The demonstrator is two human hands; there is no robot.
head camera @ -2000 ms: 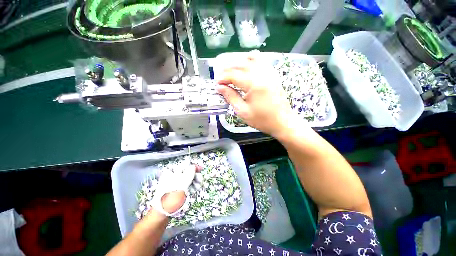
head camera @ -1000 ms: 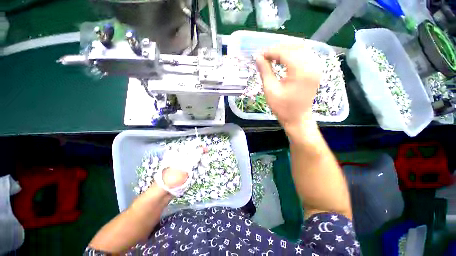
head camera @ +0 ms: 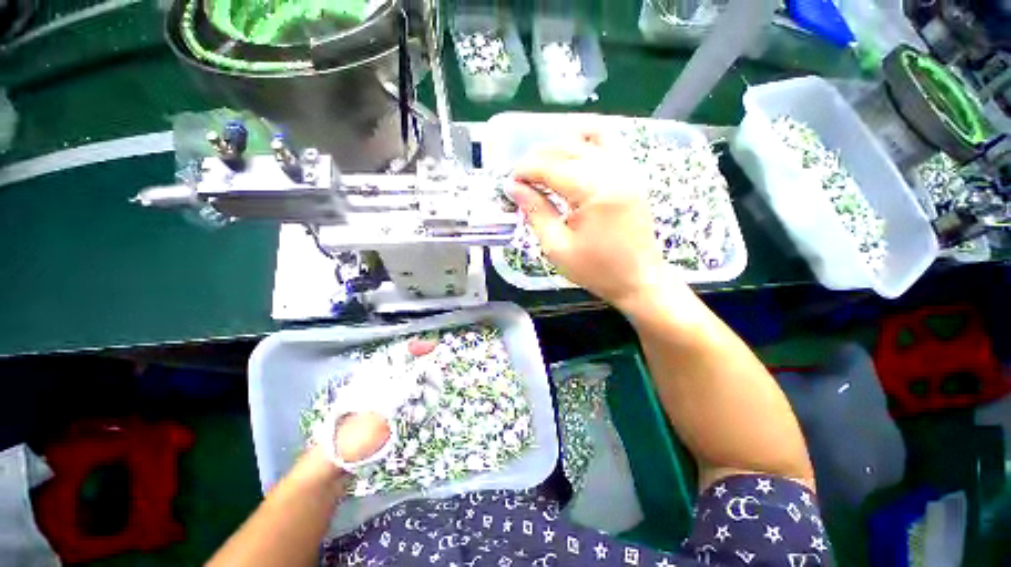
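My left hand (head camera: 371,404), in a thin white glove, rests in the heap of tiny white and green workpieces (head camera: 477,415) in the near parts bin (head camera: 266,415); whether it holds a piece is hidden. My bare right hand (head camera: 593,216) is at the right end of the machine arm, fingertips at the loading fixture (head camera: 488,205), thumb and fingers close together. Any piece between them is too small to tell. The air cylinder (head camera: 266,188) lies level, its rod pointing left, above the machine base (head camera: 427,271).
The far parts bin (head camera: 726,238) lies behind and right of my right hand. A side bin (head camera: 815,233) stands farther right. The steel bowl feeder (head camera: 310,105) is behind the machine, with two small boxes (head camera: 488,66) beside it. A green crate (head camera: 654,426) is right of my lap.
Since a second ago, my right hand has moved left from over the far bin back to the fixture. My left hand has shifted slightly within the near bin. The camera view has shifted.
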